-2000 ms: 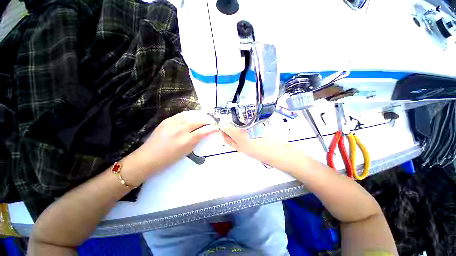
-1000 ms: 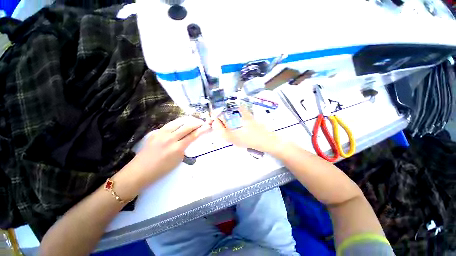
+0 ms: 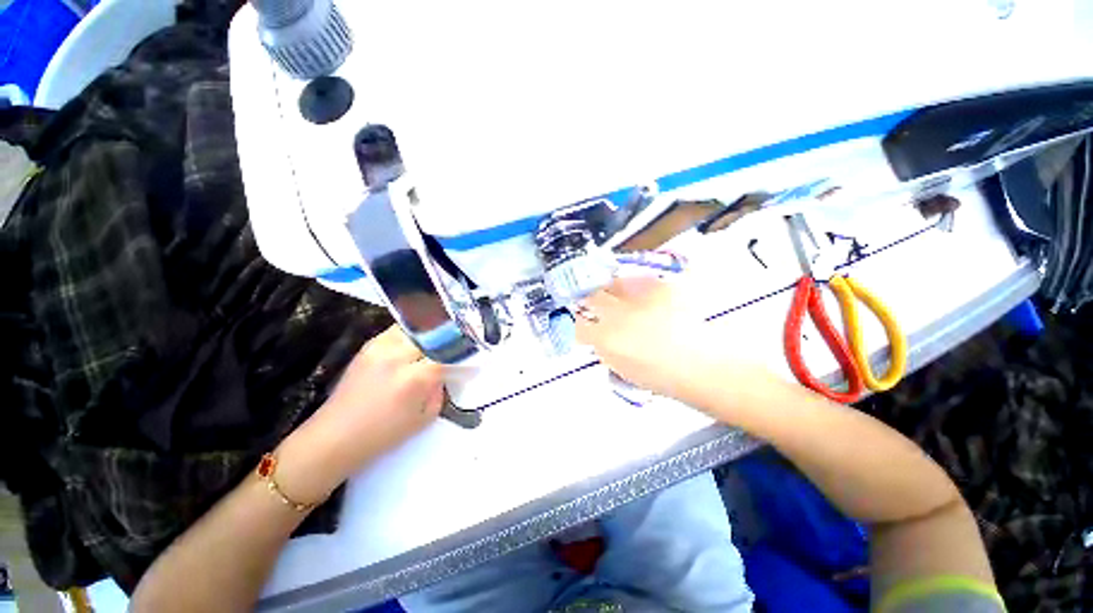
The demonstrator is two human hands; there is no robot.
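Observation:
The white sewing machine head (image 3: 479, 132) with a blue stripe spans the top. A shiny curved thread guard (image 3: 414, 281) hangs at its front and hides part of the needle area. My left hand (image 3: 390, 389) is left of the needle area, at the edge of the dark plaid garment (image 3: 180, 311); its fingertips are partly hidden behind the guard. My right hand (image 3: 635, 329) lies right of the presser foot area (image 3: 539, 314), fingers bent near the tension dial; whether it holds anything cannot be told.
Scissors with red and yellow handles (image 3: 845, 347) lie right of my right hand. A slim purplish stick (image 3: 651, 260) lies behind it. The ruler-marked table edge (image 3: 539, 509) runs along the front. Dark plaid pieces (image 3: 1019, 467) are at right. A white tub (image 3: 90, 60) is at upper left.
The camera view has shifted. My hands have moved apart at the needle area, where their fingertips were close together. The thread guard now shows lower and in front of my left fingertips.

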